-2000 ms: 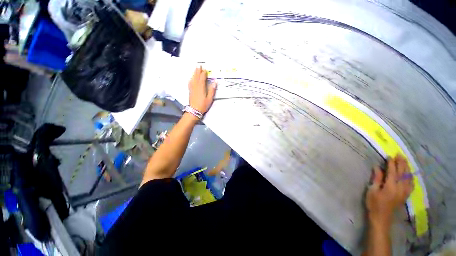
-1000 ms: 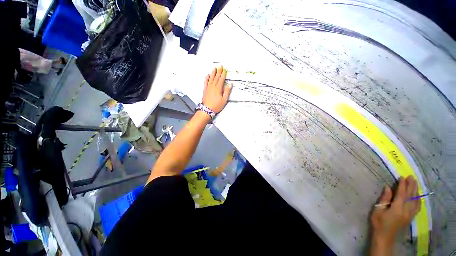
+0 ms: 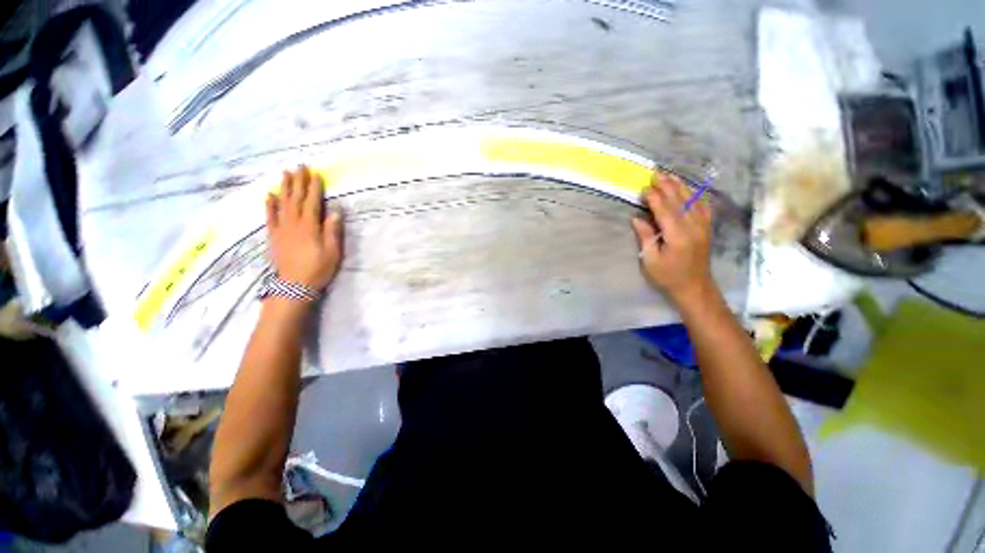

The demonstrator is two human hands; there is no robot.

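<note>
The yellow pressing template (image 3: 567, 160) lies in a long arc on the table, its middle stretch washed out and pale. A white curved piece with a dark lower edge, possibly the waistband piece (image 3: 508, 169), shows along its edges. My left hand (image 3: 302, 232) lies flat, palm down, fingertips on the arc; the template's left end extends beyond it. My right hand (image 3: 678, 235) rests with its fingertips at the template's right end. A thin marking pen (image 3: 699, 194) with a blue-purple end sticks out between its fingers.
The pale table (image 3: 464, 292) carries drawn lines and dark curves. A steam iron (image 3: 891, 232) stands at the right beside a stained pale board (image 3: 794, 178). A black plastic bag (image 3: 59, 443) is at lower left, yellow material (image 3: 929, 378) at lower right. Dark and white cloth (image 3: 49, 184) is at far left.
The view has turned right, bringing the iron into sight. My left hand has moved inward along the arc from its far left end. My right hand is now at the template's right end, still with the pen.
</note>
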